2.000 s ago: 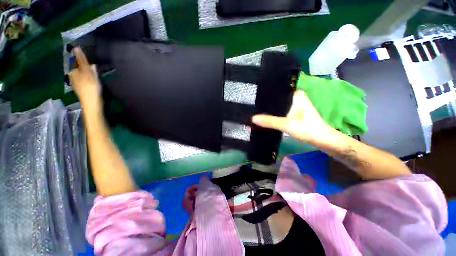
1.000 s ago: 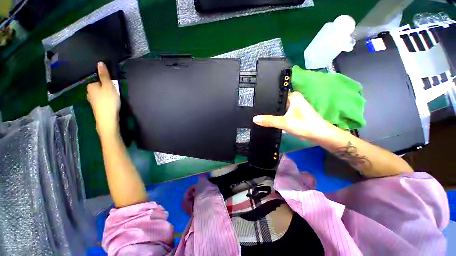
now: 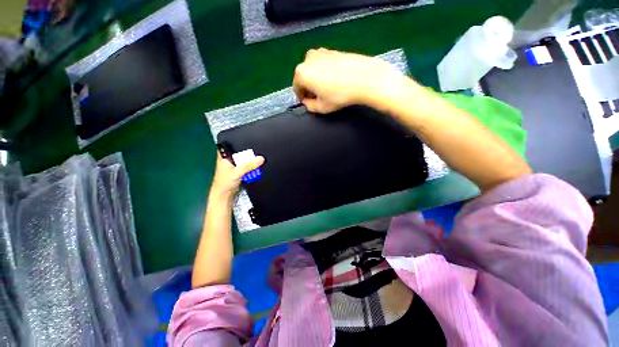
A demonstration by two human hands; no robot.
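Observation:
A black panel unit (image 3: 332, 162) lies closed, with no gaps showing, on a bubble bag (image 3: 252, 120) in front of me. A white-and-blue product label (image 3: 248, 165) is near its left end. My left hand (image 3: 231, 173) grips the left end, thumb on top by the label; its fingers are mostly hidden. My right hand (image 3: 326, 81) is curled at the handle on the unit's far long edge, fingertips hidden. The green cloth (image 3: 495, 122) lies to the right, partly behind my right forearm.
A white bottle (image 3: 475, 54) stands beyond the cloth. Another panel (image 3: 550, 108) lies at right beside white slotted sheets (image 3: 601, 68). Panels on bubble bags lie at upper left (image 3: 132, 81) and top (image 3: 326, 8). A bubble-bag stack (image 3: 68, 251) is at left.
The panel was pulled out with gaps and crossbars showing; now it is closed, with its label visible. My right hand moved from its right end to the far edge; my left hand moved right.

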